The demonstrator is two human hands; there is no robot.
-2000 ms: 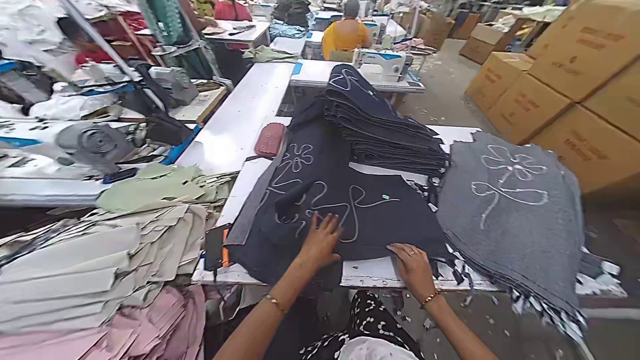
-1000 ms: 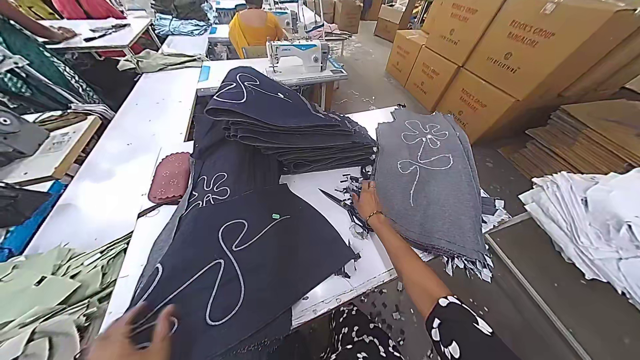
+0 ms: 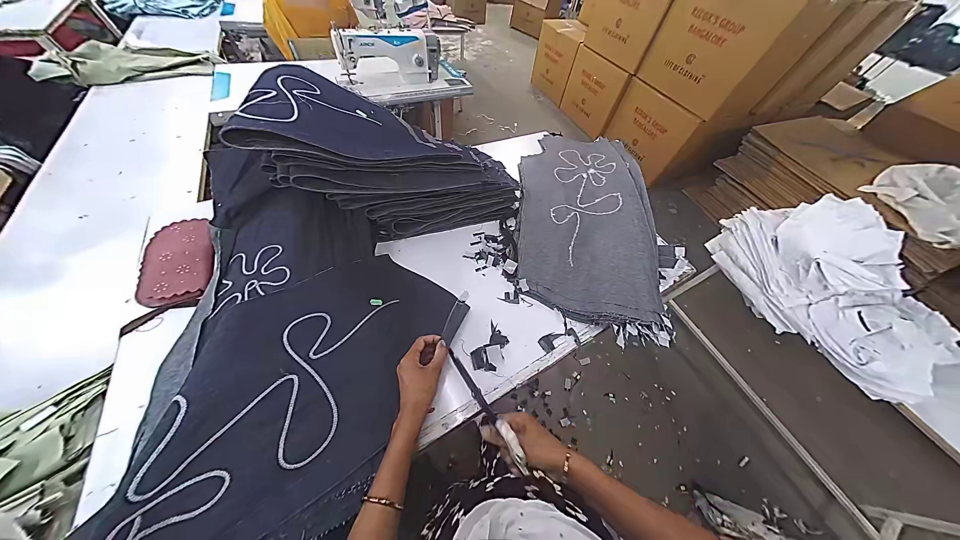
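A dark navy fabric panel (image 3: 337,360) with a curving white cord design and a small green tag lies across the near table. My left hand (image 3: 420,375) pinches its right edge between thumb and fingers. In my right hand (image 3: 529,442) are scissors (image 3: 474,386), their dark blades reaching up to the pinched edge; the exact blade opening is unclear. Behind is a folded stack of navy panels (image 3: 322,135). A grey panel stack (image 3: 592,240) with a white flower outline hangs over the table's right edge. Dark scraps (image 3: 491,349) lie between it and my left hand.
A pink scalloped case (image 3: 176,262) sits left of the panel. Beyond stands a sewing machine (image 3: 386,56). Cardboard boxes (image 3: 652,127) rise behind right, near flattened cardboard (image 3: 810,165) and white cloth pieces (image 3: 825,277). Greenish fabric (image 3: 52,427) is piled at lower left. Snippets litter the floor.
The scissors, lying on the table one second ago beside my right hand, are now held in it. My left hand has moved right from the cord design to the panel's edge.
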